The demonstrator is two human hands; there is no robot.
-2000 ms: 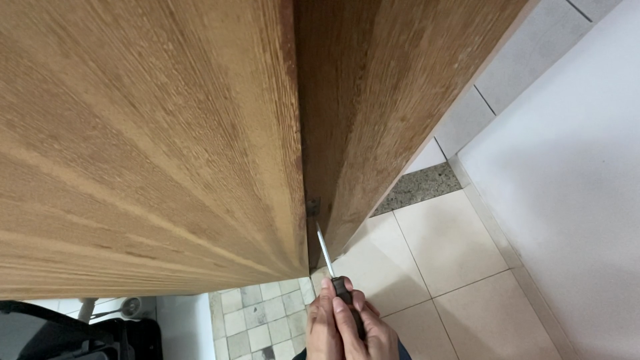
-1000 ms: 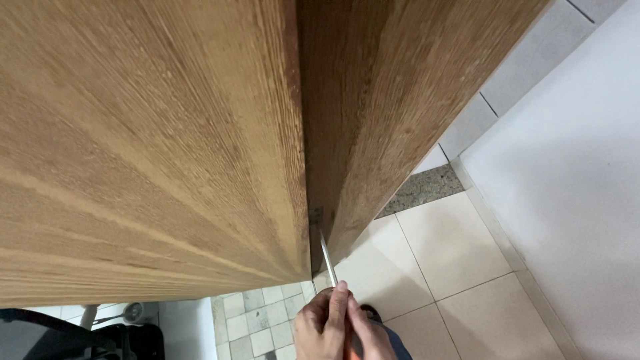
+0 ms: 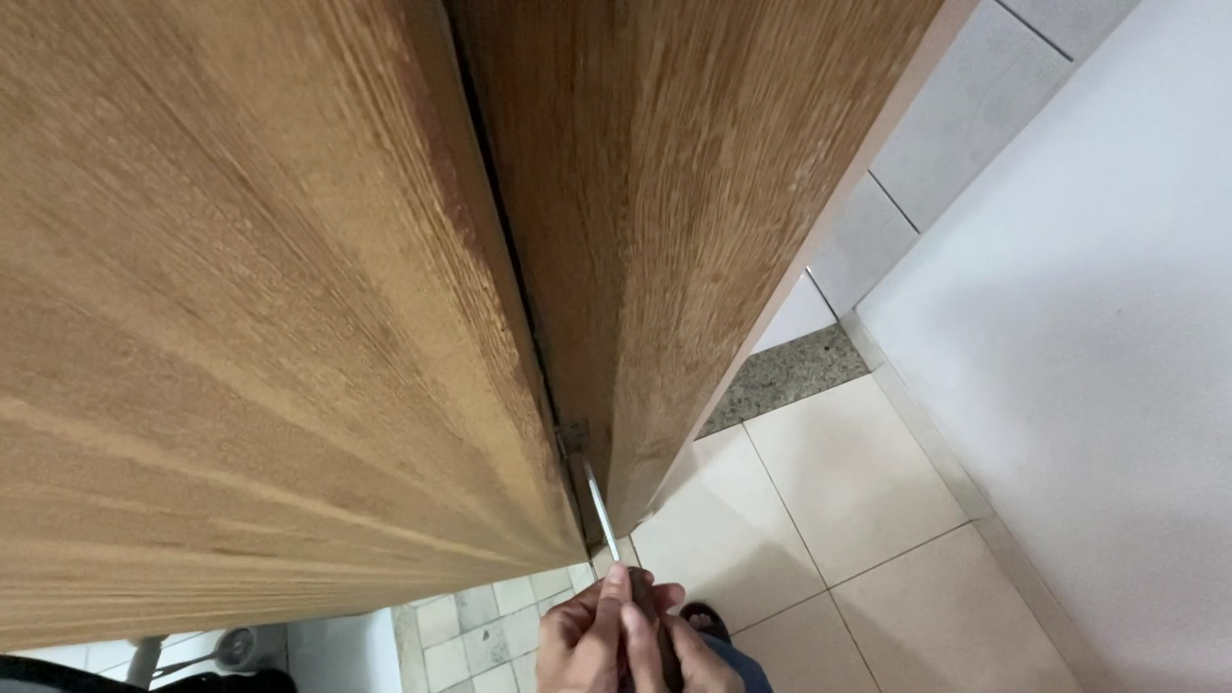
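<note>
Both hands are together at the bottom centre around a screwdriver [image 3: 603, 512], its metal shaft pointing up and away. My left hand [image 3: 580, 635] has its fingers at the front of the dark handle. My right hand [image 3: 688, 650] is wrapped about the handle from the right side. The screwdriver's tip is at or just below a small metal hinge [image 3: 572, 436], low in the gap between a wooden door [image 3: 289, 337] and its wooden frame [image 3: 693, 192]. Whether the tip sits in a screw cannot be told.
A white wall [image 3: 1088, 337] and pale floor tiles [image 3: 866, 539] lie to the right, with a granite threshold [image 3: 789, 377] beyond the frame. Small mosaic tiles [image 3: 481, 626] and a black object [image 3: 231, 681] show below the door. A sandalled foot [image 3: 705, 619] is beside the hands.
The fingers have shifted about the screwdriver's handle, which points towards the hinge in all frames. The door and frame stand as before.
</note>
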